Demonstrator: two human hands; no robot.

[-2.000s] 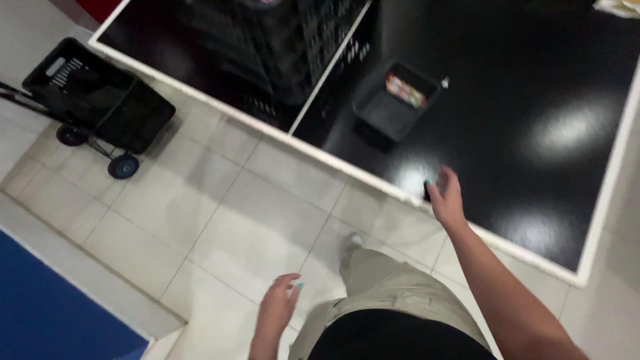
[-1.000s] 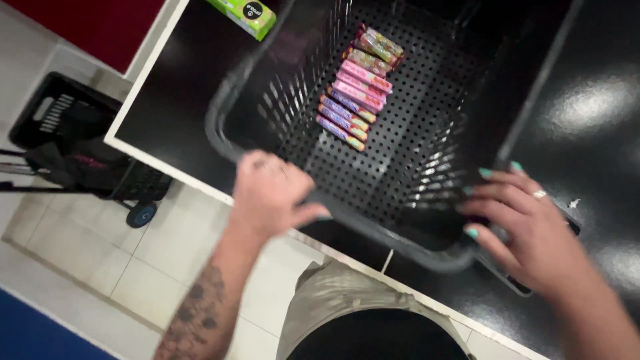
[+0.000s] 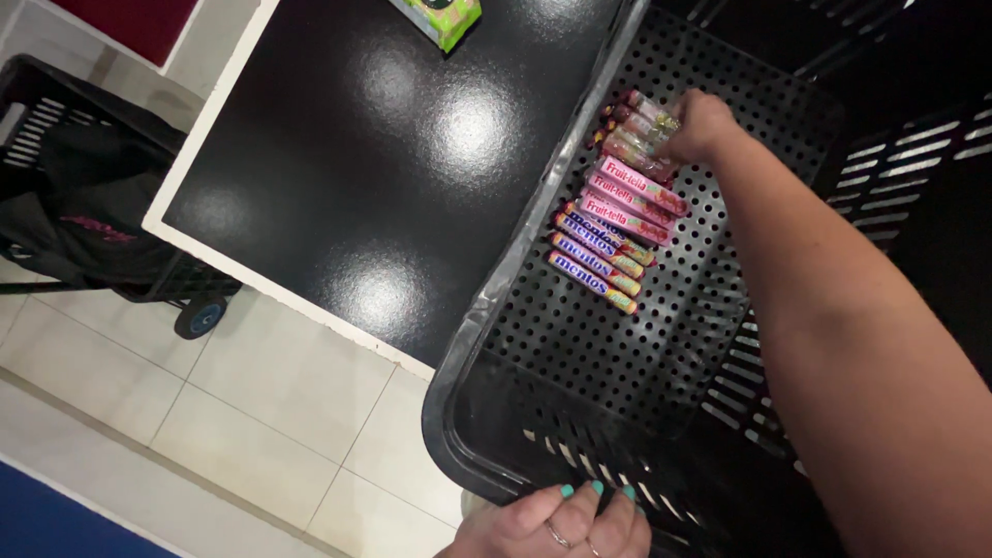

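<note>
A black perforated plastic basket [image 3: 535, 178] fills the right side of the view. On its floor lie several Mentos rolls [image 3: 593, 279], several pink Fruit-tella packs [image 3: 628, 201] and clear-wrapped candy rolls [image 3: 635, 143] in a row. My right hand [image 3: 697, 128] reaches inside, its fingers at the ends of the clear-wrapped rolls; the fingertips are hidden, so a grip cannot be told. My left hand [image 3: 566, 527], wearing rings, is curled over the near rim of the basket.
The basket stands by a glossy black tabletop [image 3: 310, 170] with a white edge. A green package [image 3: 446, 19] lies at its far side. A wheeled black basket [image 3: 85, 186] with dark cloth in it stands on the tiled floor at left.
One second ago both hands were at the basket's near rim; now my right hand is down inside at the candy. Two seconds ago both hands were away from the basket. The view has shifted.
</note>
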